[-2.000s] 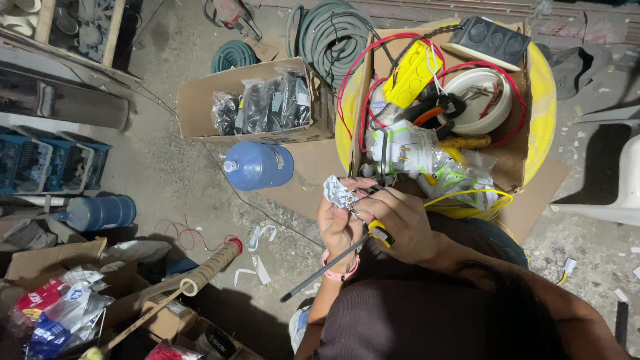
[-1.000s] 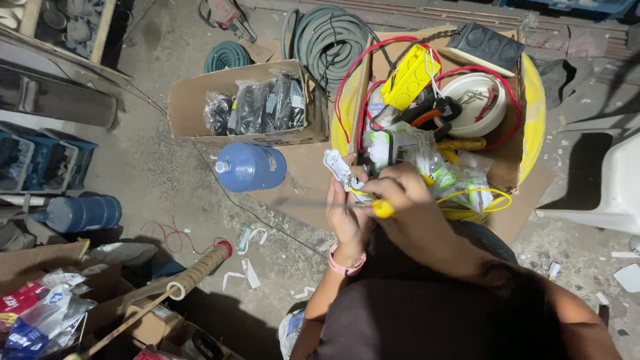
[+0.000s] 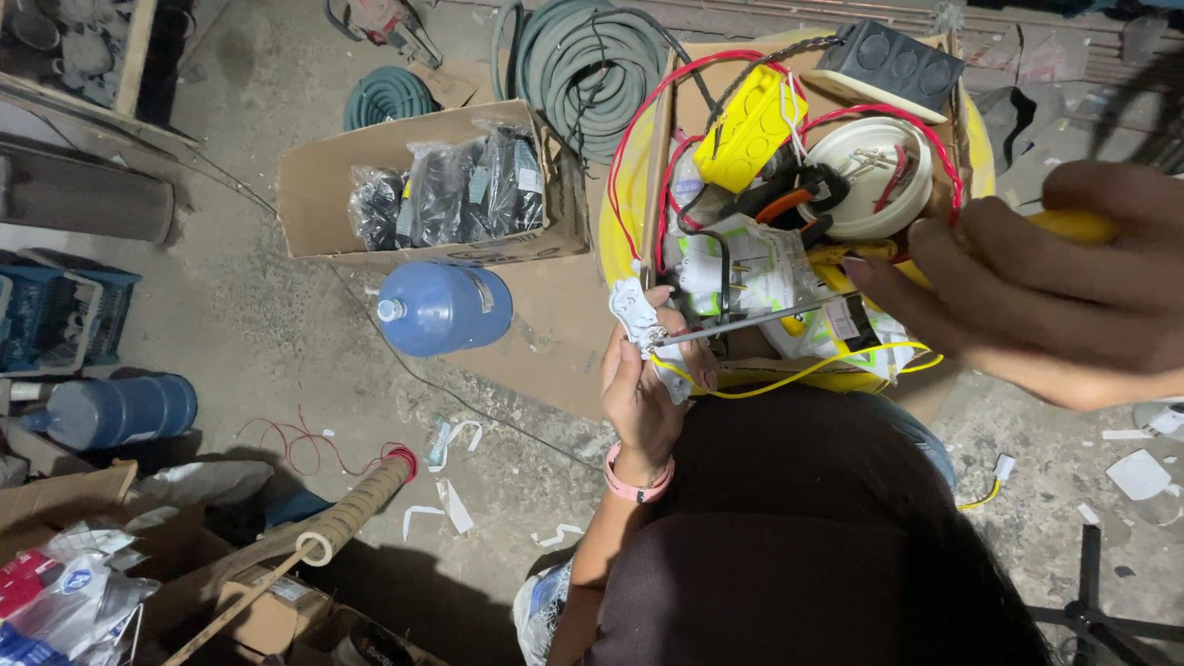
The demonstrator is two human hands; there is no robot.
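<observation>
My left hand (image 3: 647, 375), with a pink wristband, holds a small white electrical fitting (image 3: 635, 310) with metal contacts. A yellow wire (image 3: 805, 375) runs from the fitting to the right. My right hand (image 3: 1045, 268), partly blurred, grips the yellow handle (image 3: 1073, 225) of a screwdriver. Its long shaft (image 3: 768, 317) reaches left, and the tip is at the fitting's metal part. Beyond the hands is an open carton (image 3: 661, 139) with a yellow junction box (image 3: 751, 129), orange-and-black pliers (image 3: 786, 203), a white bowl (image 3: 911, 208) of screws, red wire and bagged parts.
A blue water jug (image 3: 444, 308) stands left of my left hand, near a carton (image 3: 324, 208) of bagged black parts. Coiled grey hose (image 3: 592, 79) lies behind. A cardboard tube (image 3: 361, 504) wound with red wire is at the lower left. A white-ended yellow wire lies at right.
My right hand has moved right, away from my left hand, and the screwdriver now spans the space between them. My left hand still holds the white fitting.
</observation>
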